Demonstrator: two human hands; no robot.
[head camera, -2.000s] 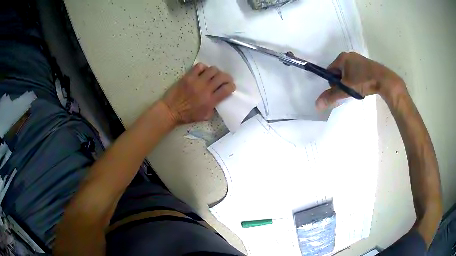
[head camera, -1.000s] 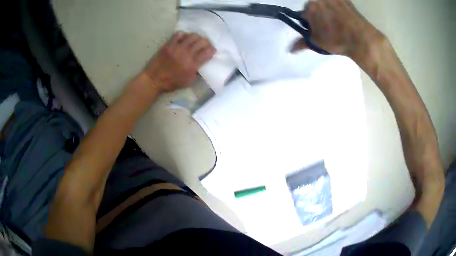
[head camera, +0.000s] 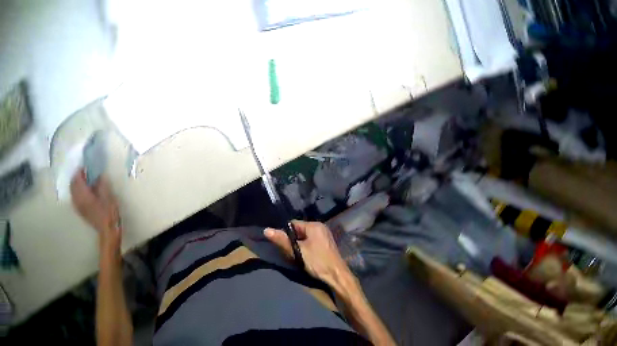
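My left hand (head camera: 96, 203) is at the left by the table's near edge, its fingers on the lower end of a curved grey and white cut piece (head camera: 98, 159); it is blurred. My right hand (head camera: 308, 249) holds the black handles of the shears (head camera: 272, 186) in front of my body. Their blades look closed and point away from me, the tip over the near edge of the white paper marker (head camera: 196, 81). A green-handled tool, perhaps an awl (head camera: 273, 82), lies on the overexposed paper. The silver-blue weight (head camera: 308, 12) is cut off by the top edge.
A gold weight (head camera: 13, 116), a dark weight (head camera: 15, 181) and a dark green object (head camera: 7, 246) lie at the far left. A small offcut (head camera: 132, 164) lies near the paper. Beyond the table edge (head camera: 203, 205) are fabric scraps (head camera: 352, 169), wooden boards (head camera: 494, 294) and a yellow-black striped bar (head camera: 530, 219).
The view has swung right, showing the scraps beside the table. My right hand has brought the shears off the far paper towards my body. The grey and white piece now lies apart from the marker.
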